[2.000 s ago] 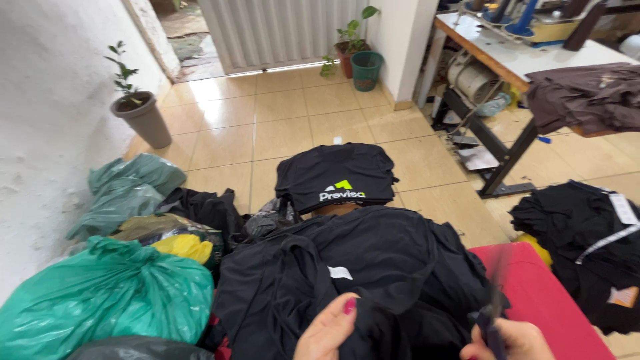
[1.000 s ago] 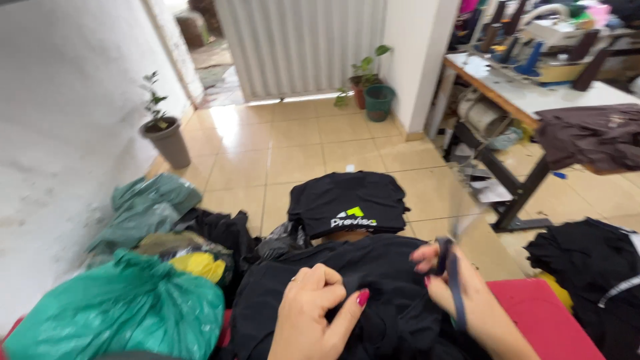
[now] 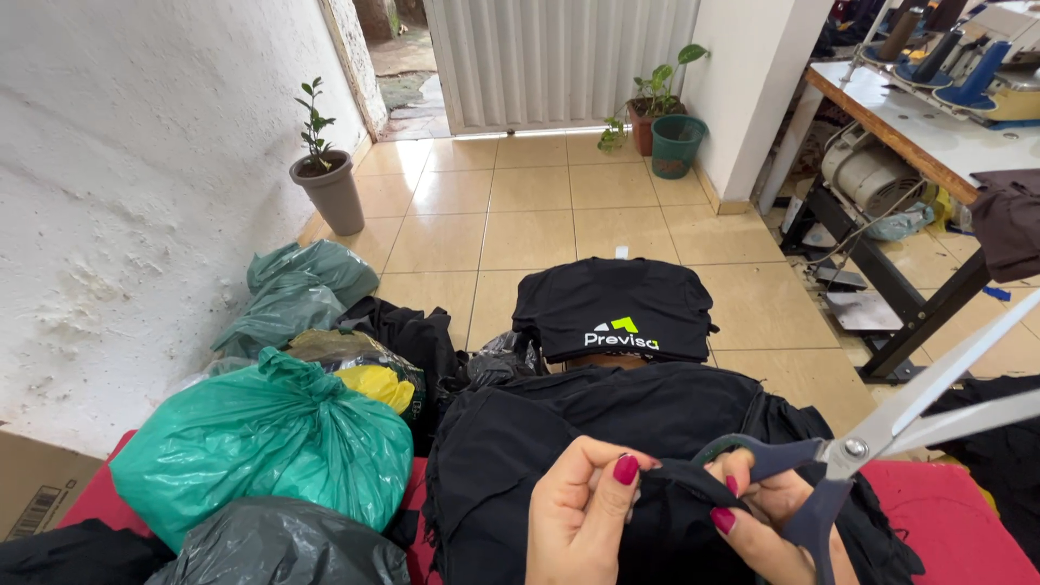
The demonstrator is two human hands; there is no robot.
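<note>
Between thumb and forefinger my left hand (image 3: 589, 508) pinches the edge of a black garment (image 3: 678, 528). My right hand (image 3: 768, 508), close beside it on the right, pinches the same black edge and also carries a pair of scissors (image 3: 849, 447) by its dark handles. The scissors' blades stand apart and point up to the right. Below and behind both hands lies a heap of black fabric (image 3: 520, 439) on a red surface (image 3: 942, 504). A folded black shirt (image 3: 613, 296) with a printed logo sits just beyond the heap.
A knotted green plastic bag (image 3: 268, 447), a dark grey bag (image 3: 284, 544) and a grey-green bag (image 3: 309, 292) are at the left. Potted plants stand on the tiled floor, one in a grey pot (image 3: 329, 191). A sewing machine table (image 3: 959, 130) is at the right.
My hands were apart one second ago; now they are close together at the black fabric edge. The scissors have come into clear view, pointing up to the right.
</note>
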